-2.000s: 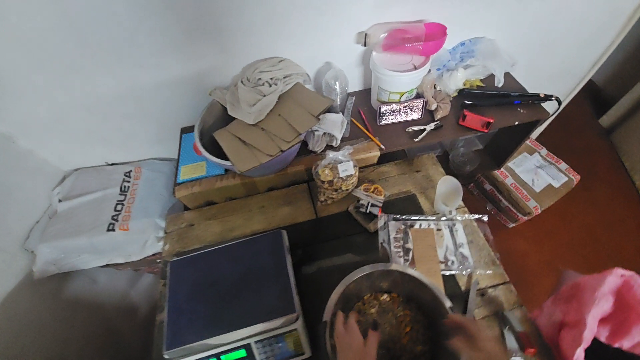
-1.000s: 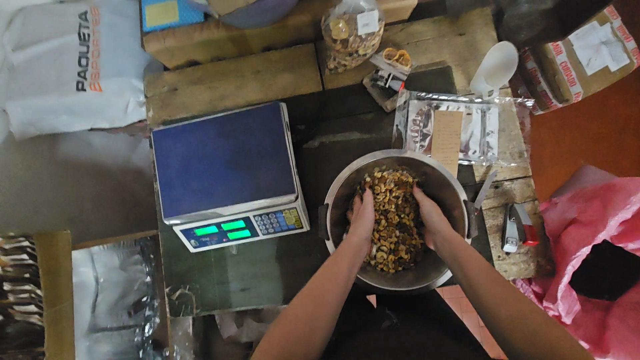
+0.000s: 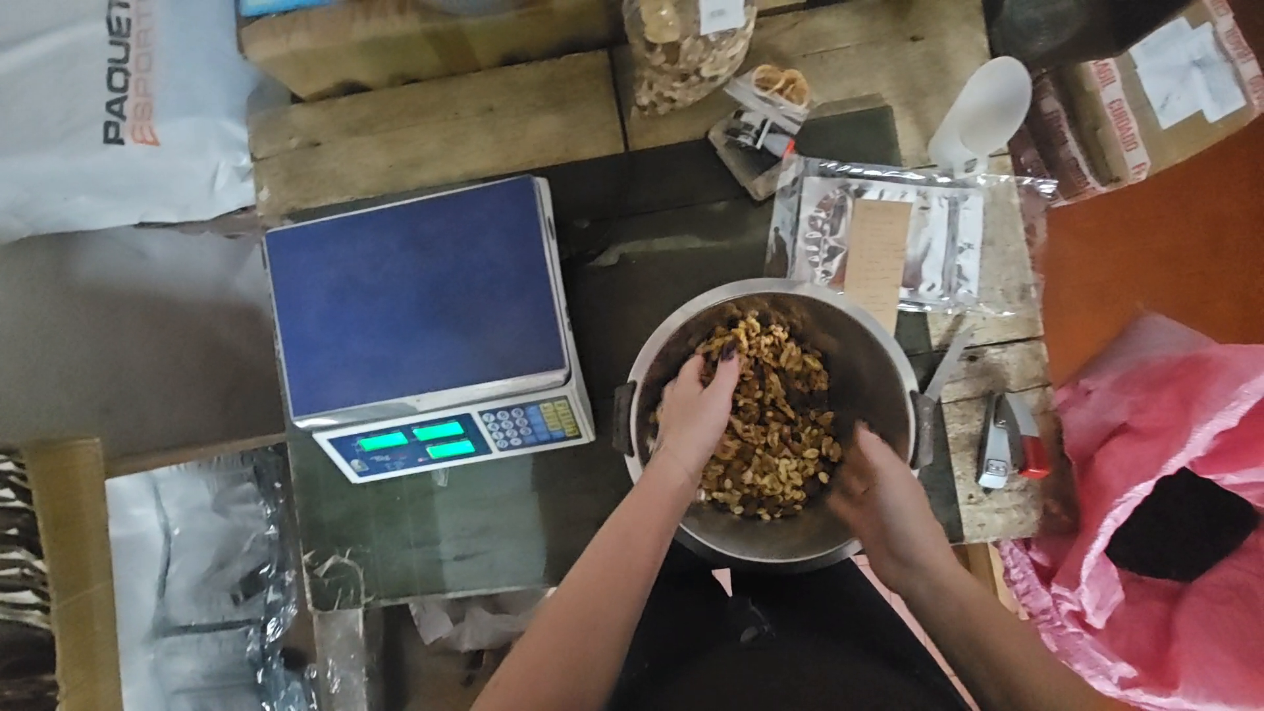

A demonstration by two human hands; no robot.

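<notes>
A metal pot with side handles holds a loose mix of raisins and nuts or seeds. My left hand reaches inside at the left of the mix, fingers bent against it; whether it grips any is unclear. At the right inner side, my right hand is blurred, its fingertips beside the mix. A digital scale with a blue platform and lit green displays stands left of the pot.
Behind the pot lie a clear and silver pouch, a brown paper strip, a white scoop and a bag of dried pieces. A stapler lies right, near pink plastic. A taped cardboard box is at the upper right.
The view has tipped down since the earliest frame. Both hands remain in the pot; my right hand has shifted toward the near right side, away from the mix it was pressing a second ago.
</notes>
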